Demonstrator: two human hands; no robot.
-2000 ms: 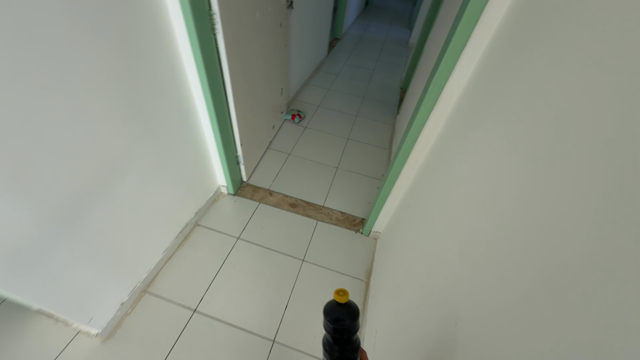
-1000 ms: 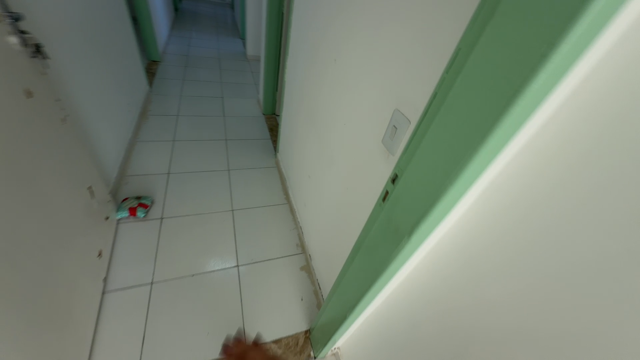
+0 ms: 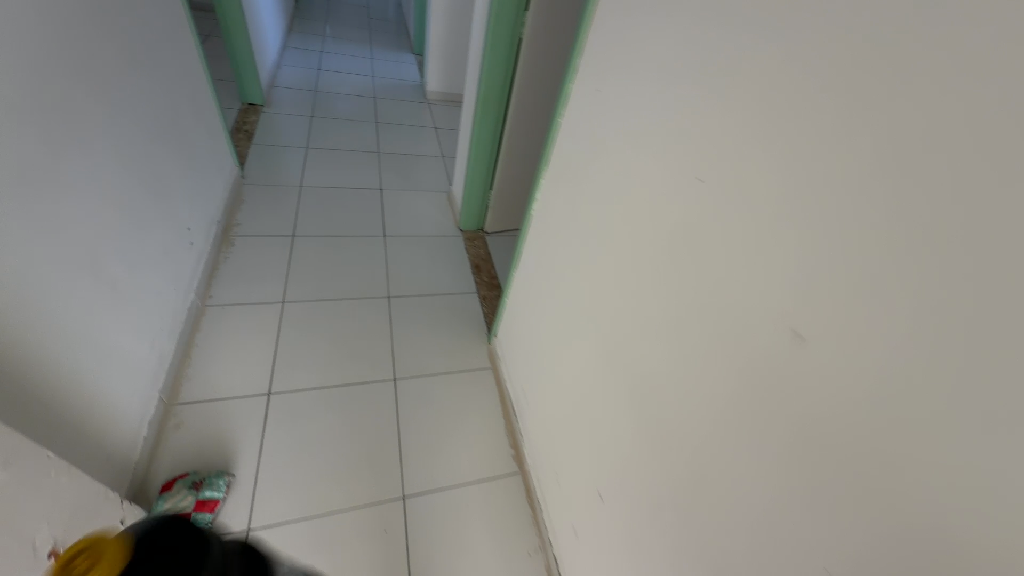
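Note:
A dark bottle (image 3: 188,548) with a yellow cap (image 3: 92,554) shows blurred at the bottom left edge, tipped so that its cap points left. No hand can be seen on it, as its lower part is cut off by the frame. Neither my left hand nor my right hand is in view. Just beyond the bottle, a red, white and green patterned cloth-like item (image 3: 194,496) lies on the tiled floor against the left side.
A white-tiled corridor (image 3: 336,336) runs ahead between a left wall (image 3: 96,200) and a right wall (image 3: 760,280). Green door frames (image 3: 492,120) with brown stone thresholds (image 3: 483,276) stand on both sides. A white door edge (image 3: 56,496) juts in at lower left.
The view has moved forward through the green doorway into the corridor. The bottle, upright at the bottom centre two seconds ago, is now tipped at bottom left. A blurred hand seen one second ago is out of view.

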